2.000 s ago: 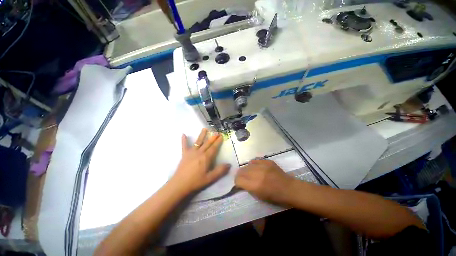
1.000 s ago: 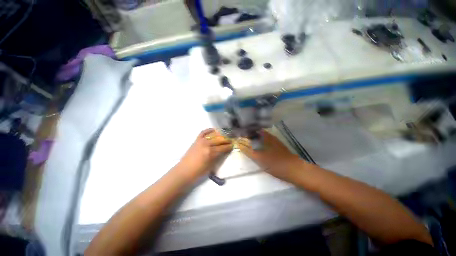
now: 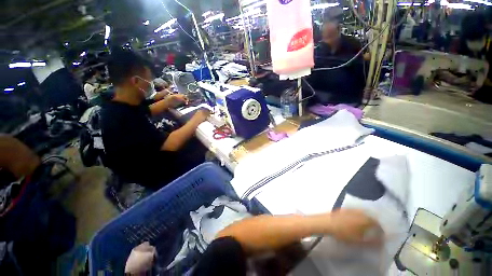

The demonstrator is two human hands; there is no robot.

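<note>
My left hand (image 3: 359, 230) is blurred and reaches in from the bottom over the machine table. It appears closed on a pale joined panel piece (image 3: 396, 188) with a dark patch, which is partly lifted and bent; the fingers are not clear. A stack of large pale cut panels (image 3: 302, 156) with dark edges lies beyond my hand. The sewing machine's needle area (image 3: 438, 247) is lit yellowish at the lower right, to the right of the panel piece. My right hand is not in view.
A blue plastic basket (image 3: 156, 215) holding fabric pieces stands at the lower left. Beyond it, a masked person (image 3: 137, 124) sits at a neighbouring blue-and-white machine (image 3: 243, 110). Red-handled scissors (image 3: 221, 132) lie there. Another person's arm shows at the far left edge.
The view has swung left, bringing the basket and neighbouring worker in. My left hand has left the needle area and a panel piece is raised. My right hand has gone out of view.
</note>
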